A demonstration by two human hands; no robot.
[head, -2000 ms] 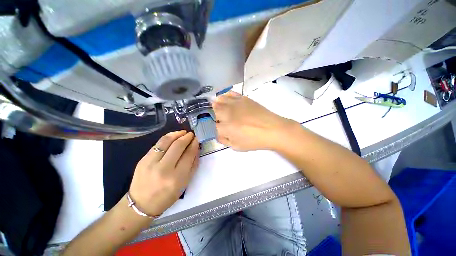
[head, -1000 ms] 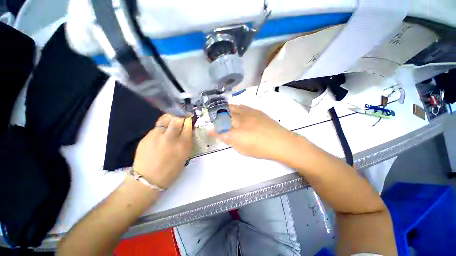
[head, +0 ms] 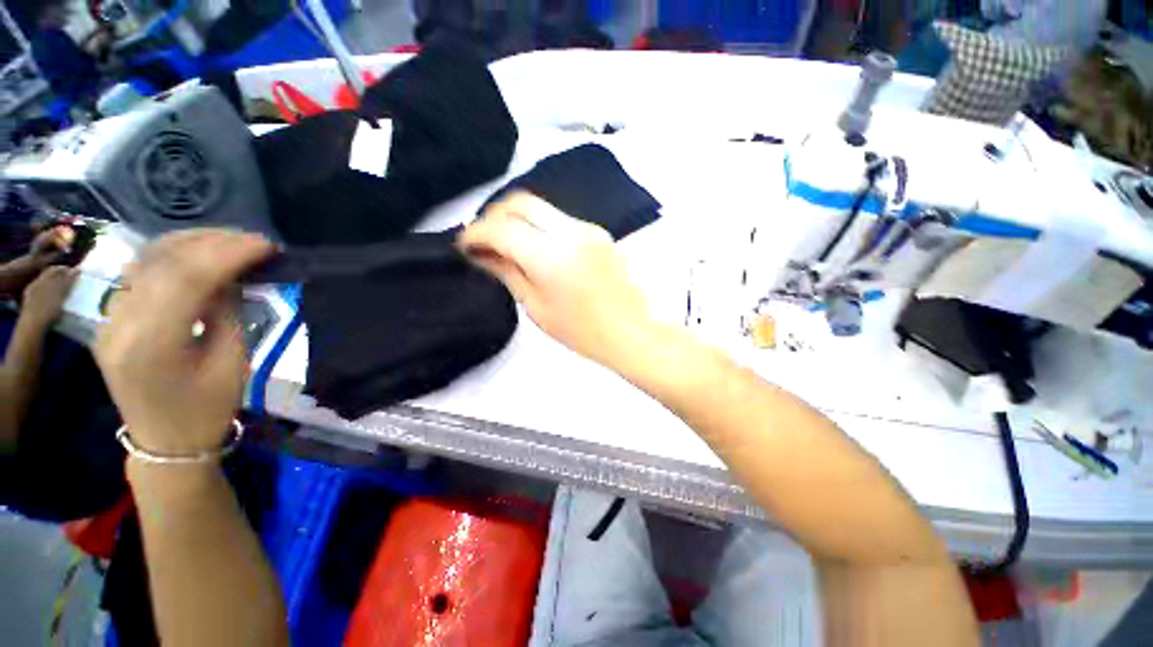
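My left hand and my right hand hold a narrow, taut black cloth edge between their fingertips, one hand at each end. The cloth is above a pile of black cut pieces near the table's front edge; where it ends and the pile begins cannot be told. Another black piece lies just behind my right hand. The white sewing machine stands to the right, its needle area free of my hands.
A larger black pile with a white label lies behind. A grey machine part with a fan is at left. Thread snips and a black strip are at right. A red stool is below. Another person's hands show far left.
Both hands have left the needle area and moved to the piles on the left, where they now hold a cloth edge. The view has swung left, showing more of the table.
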